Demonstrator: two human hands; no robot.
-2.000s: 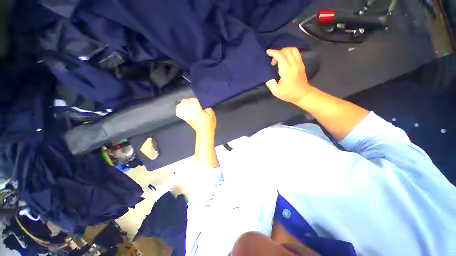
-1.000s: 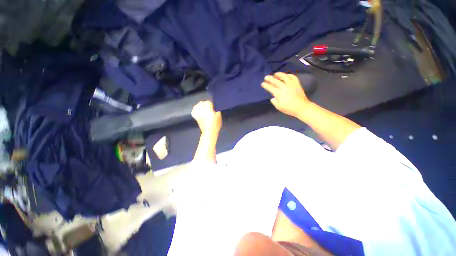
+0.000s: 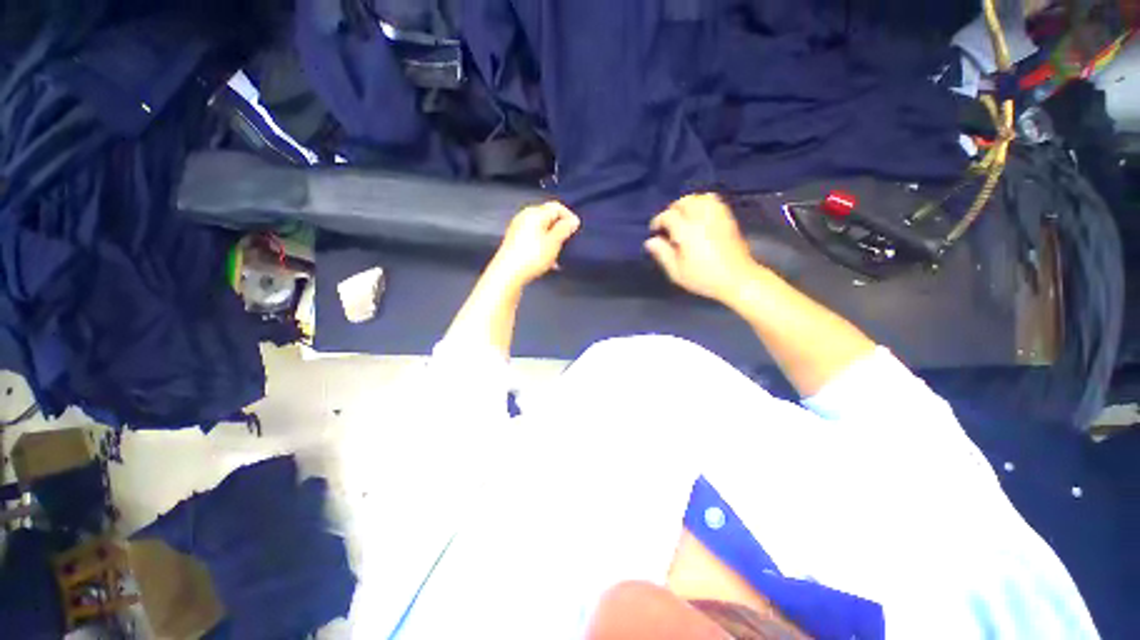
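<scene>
A navy garment (image 3: 625, 113) hangs over the raised padded bar (image 3: 375, 204), its near edge between my two hands. My left hand (image 3: 540, 240) is closed on the garment's left side at the bar. My right hand (image 3: 703, 240) has its fingers curled on the garment's right side; the fingertips are partly hidden. The steam iron (image 3: 863, 240), dark with a red part, lies on the dark table to the right of my right hand.
A off-white block (image 3: 361, 295) lies on the table (image 3: 500, 319) below the bar. Navy cloth (image 3: 125, 275) heaps at the left. A yellowish cord (image 3: 998, 138) runs down to the iron. Cloth pieces (image 3: 256, 538) and brown pieces lie on the pale floor at lower left.
The view has turned, so the bar and table look more level. Both hands remain at the garment, nearer together; my right hand's fingers are more curled, and less of the garment shows between them.
</scene>
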